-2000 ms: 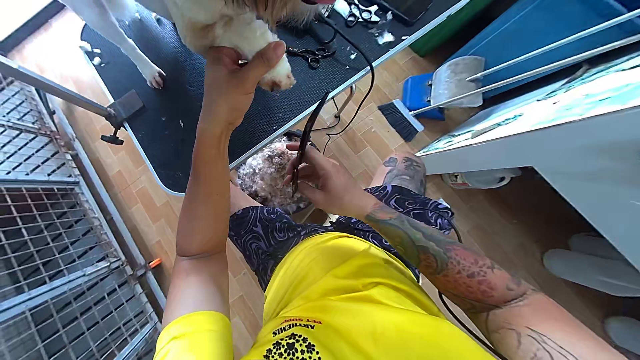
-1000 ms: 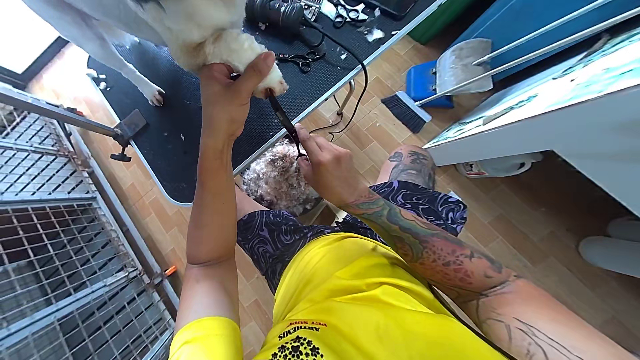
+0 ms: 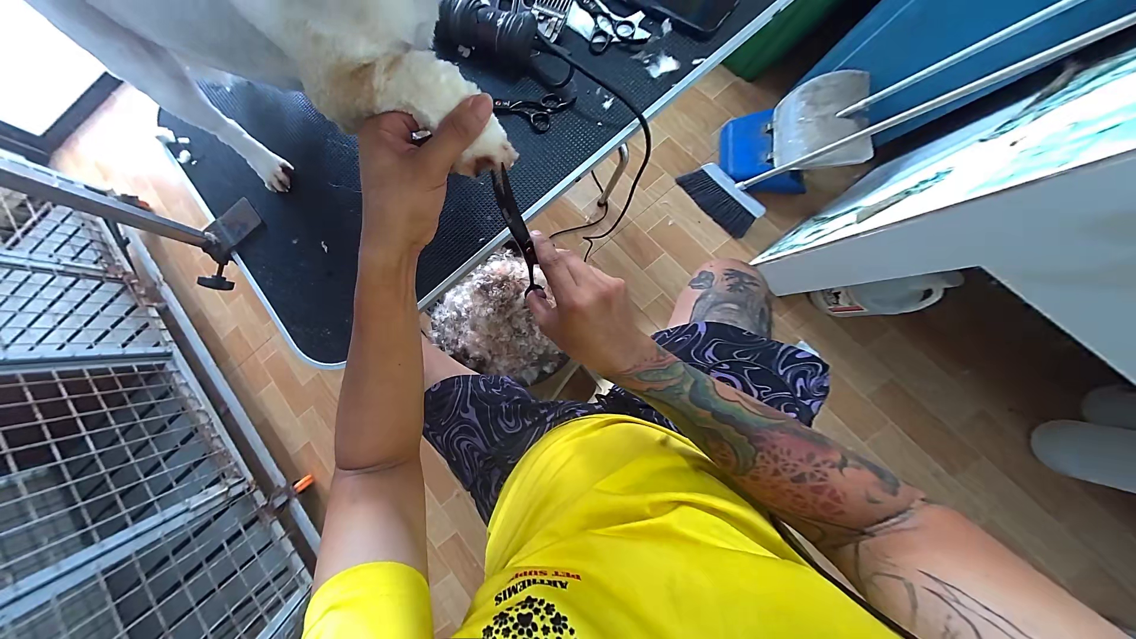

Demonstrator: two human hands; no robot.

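My left hand [image 3: 413, 169] grips a raised front leg of a white dog [image 3: 346, 44] that stands on a black grooming table [image 3: 311, 293]. The paw [image 3: 488, 155] sticks out past my thumb. In my right hand [image 3: 586, 306] is a pair of dark grooming scissors [image 3: 512, 213], the blade tips up against the underside of the paw. Whether the blades are apart cannot be told. Another of the dog's paws [image 3: 277, 175] rests on the mat. Below the table edge, near my knees, sits a heap of clipped fur [image 3: 497, 319].
Scissors [image 3: 540, 113], corded clippers [image 3: 484, 31] and more shears [image 3: 608, 27] lie on the table. A clamp arm [image 3: 222, 240] holds its left edge. A wire cage [image 3: 106, 444] stands left; a broom [image 3: 723, 200], a blue dustpan [image 3: 754, 146] and a white counter [image 3: 976, 240] are right.
My right hand has raised the scissors from above the fur heap to the paw, between the oldest frame and the middle one. My left hand keeps hold of the leg.
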